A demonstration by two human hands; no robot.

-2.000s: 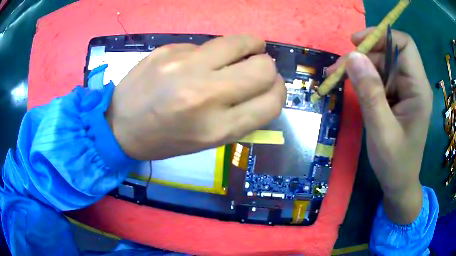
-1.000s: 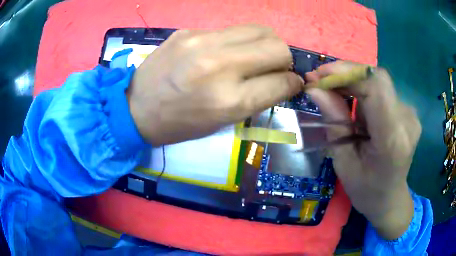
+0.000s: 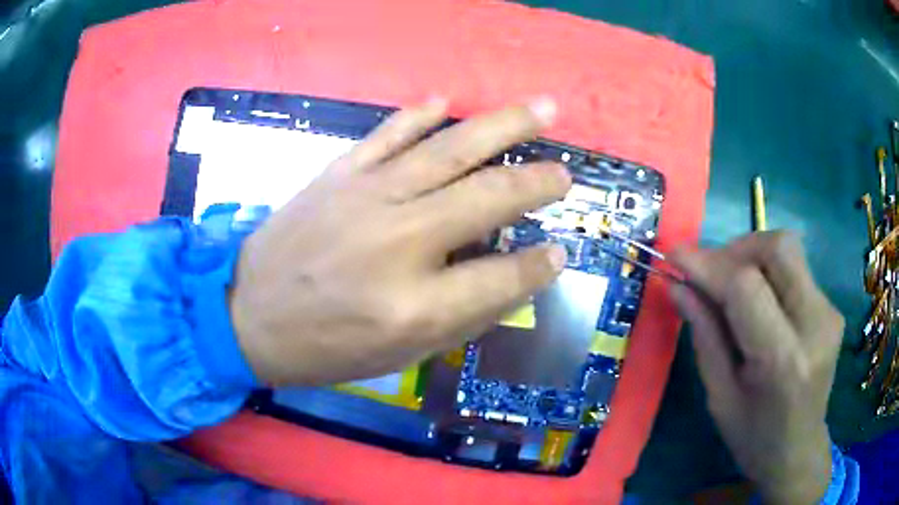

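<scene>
The open tablet (image 3: 345, 416) lies tilted on the red foam pad (image 3: 631, 99). My left hand (image 3: 394, 247) is spread over its middle, fingers apart, covering part of the battery (image 3: 380, 383). My right hand (image 3: 759, 335) is at the right edge, shut on thin silver tweezers (image 3: 662, 268). The tweezer tips are at the upper part of the blue mainboard (image 3: 532, 399), near small pale connectors. Whether the tips grip anything cannot be told. A silver shield plate (image 3: 537, 340) and a yellow tape strip (image 3: 608, 344) show on the board.
The yellow pry stick (image 3: 758, 203) lies on the dark green bench (image 3: 789, 108) just beyond my right hand, partly hidden by it. Several orange-brown spare flex cables (image 3: 880, 286) lie at the far right.
The yellow stick has left my right hand and now lies on the bench. The tweezers now point at the board. My left fingers have spread. The tablet sits lower on the pad in view.
</scene>
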